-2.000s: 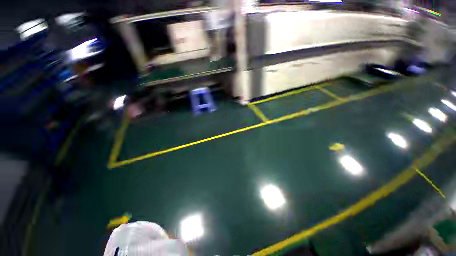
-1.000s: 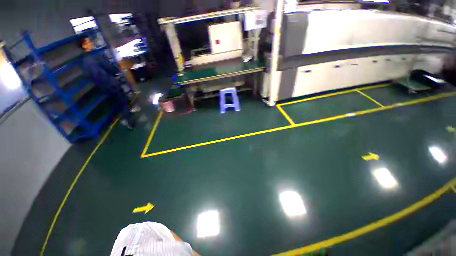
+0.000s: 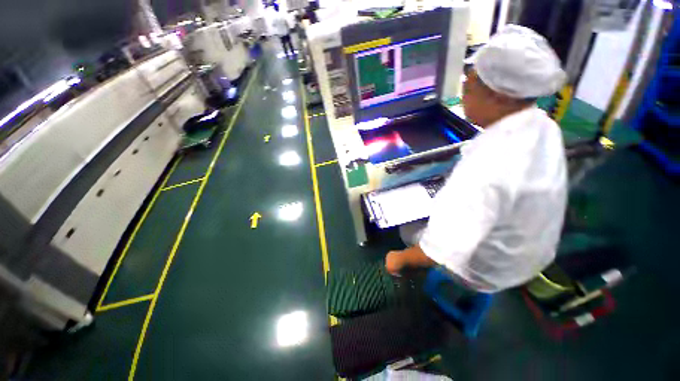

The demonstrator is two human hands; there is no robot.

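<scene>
A ribbed rack holding upright green boards [image 3: 356,290] stands on the floor at the lower middle. A dark ribbed rack [image 3: 384,338] lies just in front of it. A seated person in white [image 3: 514,201] has a bare hand near the board rack; contact cannot be told. Neither my left hand nor my right hand shows. White cloth [image 3: 414,373] is cut off at the bottom edge; whose it is cannot be told.
An inspection machine [image 3: 335,111] with a lit monitor and open bay stands before the person. A white sheet [image 3: 400,205] lies on its shelf. The person's blue stool [image 3: 462,305] and a red base [image 3: 570,324] are at right. A long cream machine [image 3: 97,111] lines the left.
The view has swung from the open floor and blue shelving to the aisle, the inspection machine, the seated person and the racks. The large white shape at the lower left is gone.
</scene>
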